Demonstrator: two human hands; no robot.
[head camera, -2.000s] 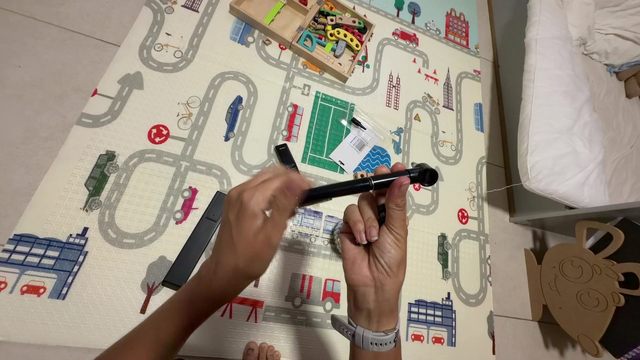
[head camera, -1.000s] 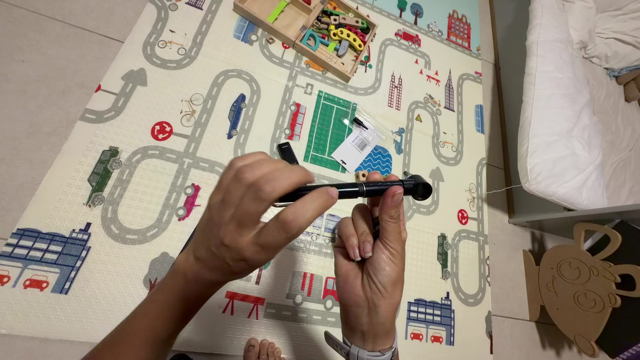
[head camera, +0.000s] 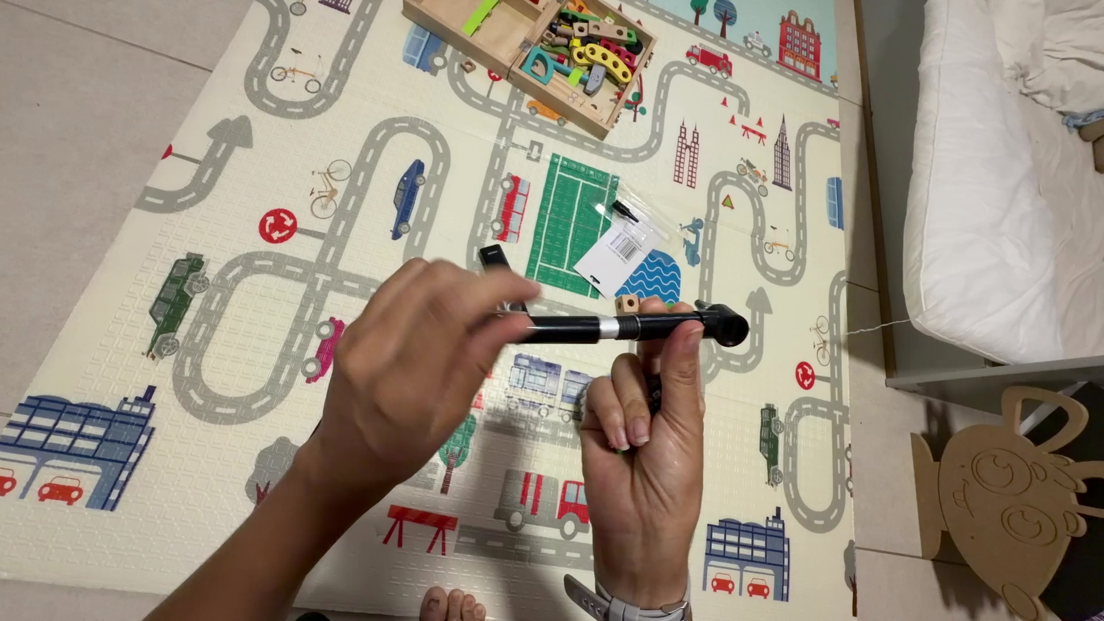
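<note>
A black mini bicycle pump with a silver ring lies level across the view. My right hand pinches its barrel between thumb and fingers beside the round valve head at the right end; a small dark piece shows in the curled fingers. At the pump's left end is my left hand, blurred, with thumb and forefinger at the tube. Behind that hand a black object shows in part. Beyond them, a white card and a clear plastic bag with a small black part rest on the printed play mat.
An open wooden box of colourful toy parts stands at the mat's far edge. A small wooden block shows just behind the pump. On the right are a white mattress in a grey frame and a brown cardboard figure.
The left hand has shifted at the pump's left end, and more of the barrel and its silver ring show now. The right hand keeps its hold near the valve head.
</note>
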